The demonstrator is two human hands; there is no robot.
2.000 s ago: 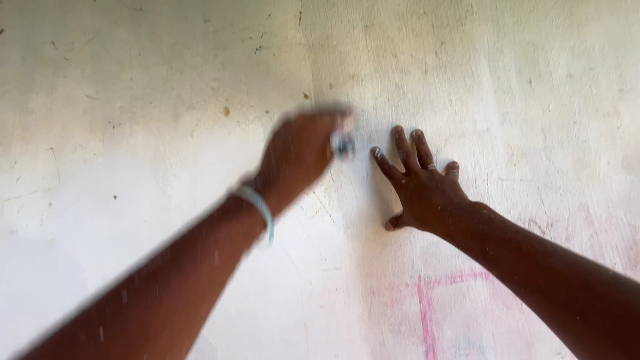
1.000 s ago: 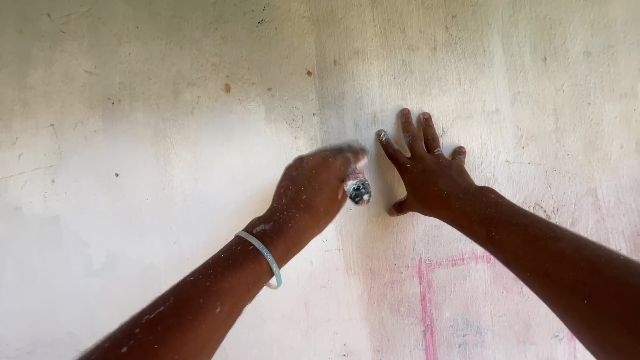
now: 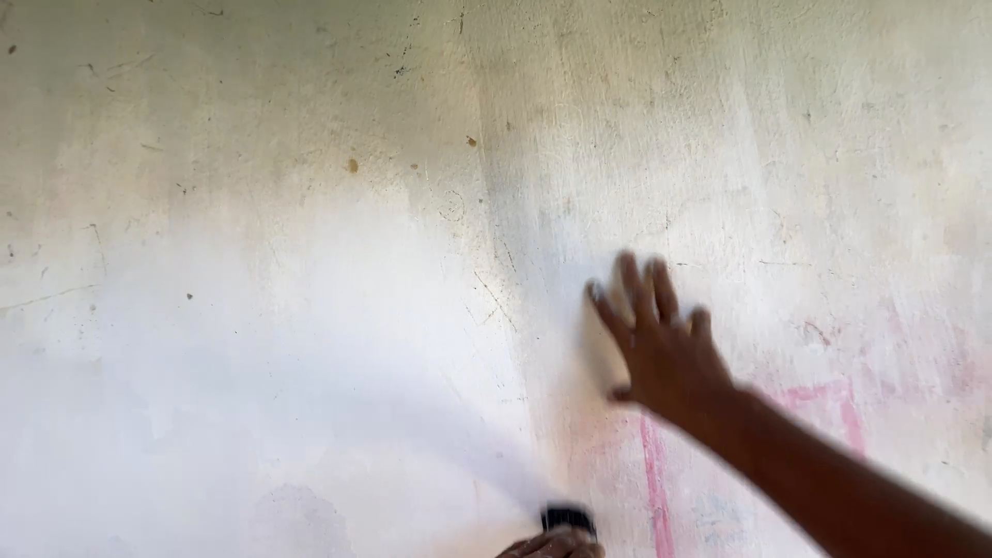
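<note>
A painted wall (image 3: 349, 310) fills the head view, whitish below and stained yellow-brown above. My right hand (image 3: 666, 341) is spread against it right of centre, fingers apart, slightly blurred, with nothing in it. At the bottom edge, my left hand (image 3: 554, 545) is closed around a small dark object (image 3: 568, 521) at the wall surface. Only the fingers of that hand show; the rest is cut off by the frame, and the kind of object cannot be told.
Pink painted lines (image 3: 656, 488) mark the wall at the lower right, partly behind my right forearm. Small brown spots, scratches and a grey patch (image 3: 298, 519) show elsewhere on the wall.
My left hand has moved down the wall from beside my right hand to the bottom edge, still holding the object. My right hand remains spread on the wall.
</note>
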